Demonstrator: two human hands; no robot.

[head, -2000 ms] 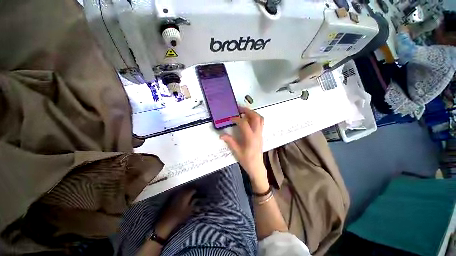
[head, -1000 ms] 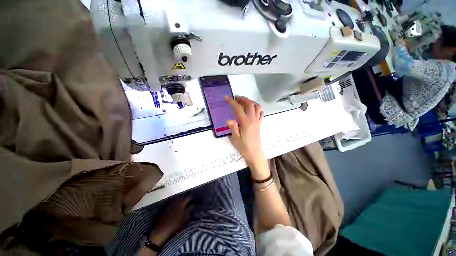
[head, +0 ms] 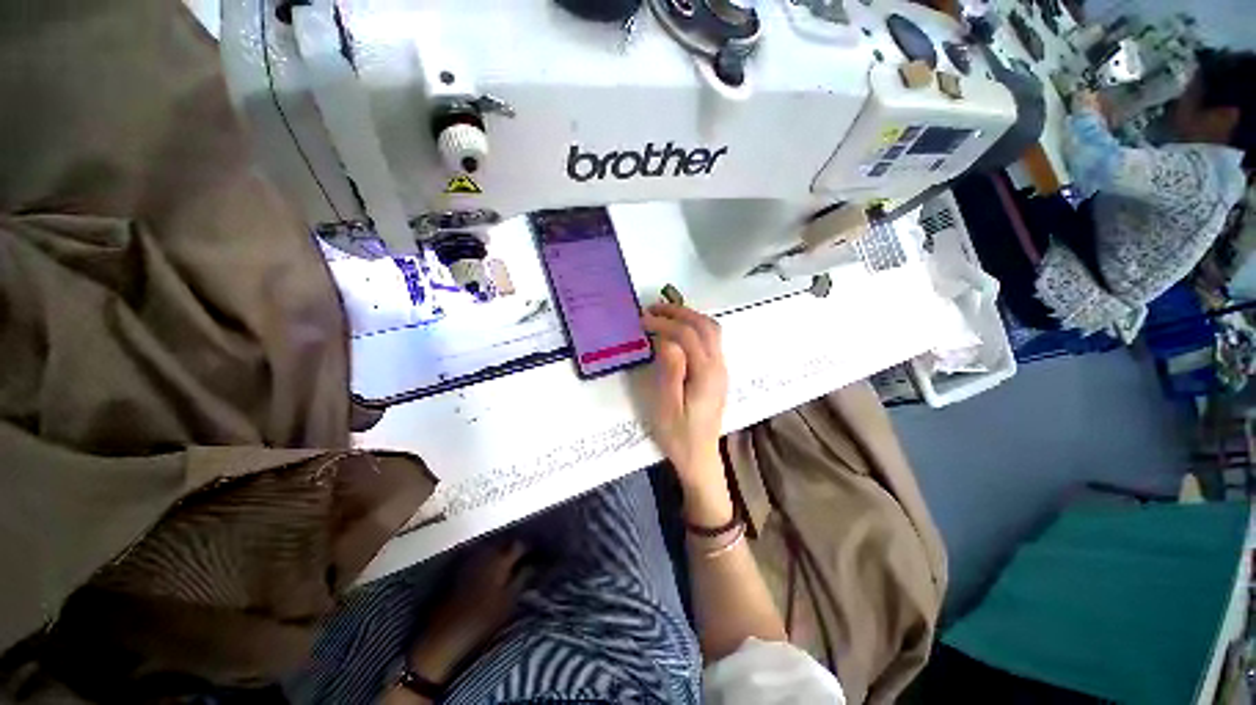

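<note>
A smartphone [head: 597,292] with a lit purple screen and a red bar near its lower end lies on the machine bed, right of the needle area. My right hand [head: 686,365] rests at the phone's lower right edge, fingers bent, holding nothing that I can see. My left hand [head: 485,590] lies low on my striped lap in shadow; its fingers are too dark to read. Brown fabric [head: 179,317] covers the left of the table, with a finely striped inner piece [head: 207,558] folded at the front.
The white brother sewing machine [head: 551,117] stands across the back, its needle area [head: 413,280] brightly lit. More brown cloth [head: 840,523] hangs right of my lap. A white basket [head: 964,369] is at the table's right end. A person [head: 1150,207] sits at the upper right. Green cloth [head: 1116,592] is lower right.
My right hand has drawn back from over the phone's screen to its lower right edge. The phone stays on the bed. My left hand remains on my lap. The view has shifted slightly.
</note>
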